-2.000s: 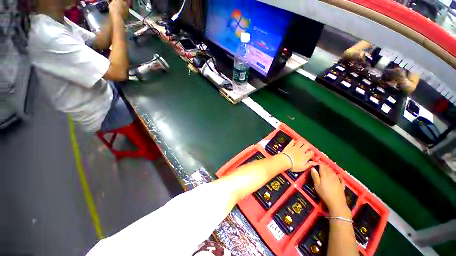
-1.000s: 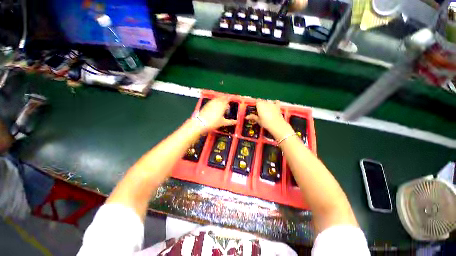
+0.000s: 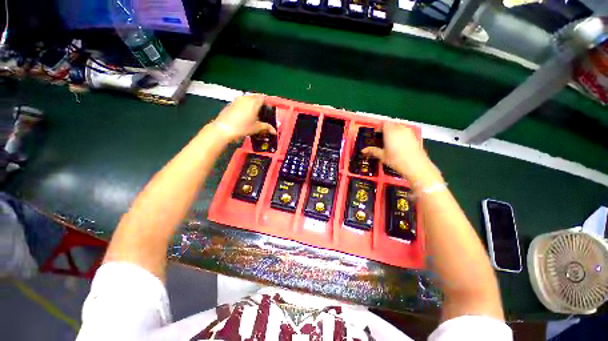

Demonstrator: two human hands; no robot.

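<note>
A red-orange phone tray (image 3: 277,225) lies on the bench before me. Two flip phones lie open in its middle, keypads showing, the left one (image 3: 300,146) beside the right one (image 3: 329,150). Closed black handsets with gold marks, such as this one (image 3: 253,177), fill the front row. My left hand (image 3: 244,118) is on a closed handset (image 3: 265,138) in the back left pocket, fingers hidden behind it. My right hand (image 3: 398,150) is at the back right pockets, thumb against a closed handset (image 3: 365,152); its fingers cover part of the neighbouring one.
A smartphone (image 3: 502,236) and a beige fan (image 3: 571,272) are at the right. A water bottle (image 3: 148,48) stands by the monitor (image 3: 157,14) at the upper left. A black tray of handsets (image 3: 332,18) lies farther back. A grey metal post (image 3: 510,89) slants at the right.
The two middle back-row handsets are now open. My hands have moved apart, left hand to the back left pocket and right hand to the right. The view has turned rightward from the neighbouring worker.
</note>
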